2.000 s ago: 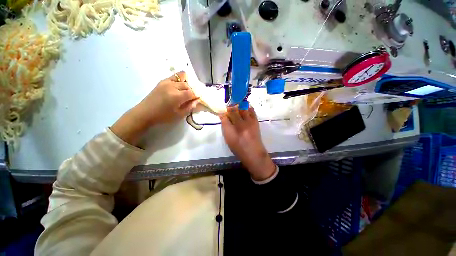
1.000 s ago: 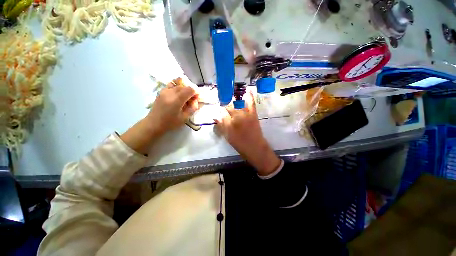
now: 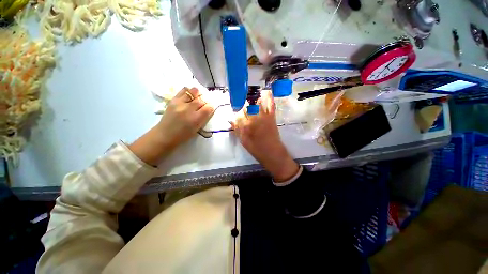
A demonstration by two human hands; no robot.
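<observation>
My left hand (image 3: pixel 187 115) is left of the needle area, fingers curled together at a pale cream strip (image 3: pixel 167 97) whose loose end shows beyond the fingertips. My right hand (image 3: pixel 258 128) lies under the machine head, fingertips beside the presser foot area (image 3: pixel 253 100). Glare and the blue guard (image 3: pixel 235 67) hide what the right fingertips touch. The white sewing machine (image 3: pixel 315 32) stands over both hands. A small cream piece (image 3: pixel 205 133) with a dark edge lies on the table between the hands.
A tangled cream-peach heap (image 3: pixel 21 85) is at far left, with cream bunches (image 3: pixel 80 18) behind it. A black smartphone (image 3: pixel 359 131), an orange-filled clear bag (image 3: pixel 348 108) and black tweezers (image 3: pixel 329 90) are right of the needle. A red-rimmed dial (image 3: pixel 389 64) is on the machine.
A cream strip stretched between the hands two seconds ago no longer shows there. A loose strip end now shows beyond my left hand. My right hand has moved slightly, further under the head.
</observation>
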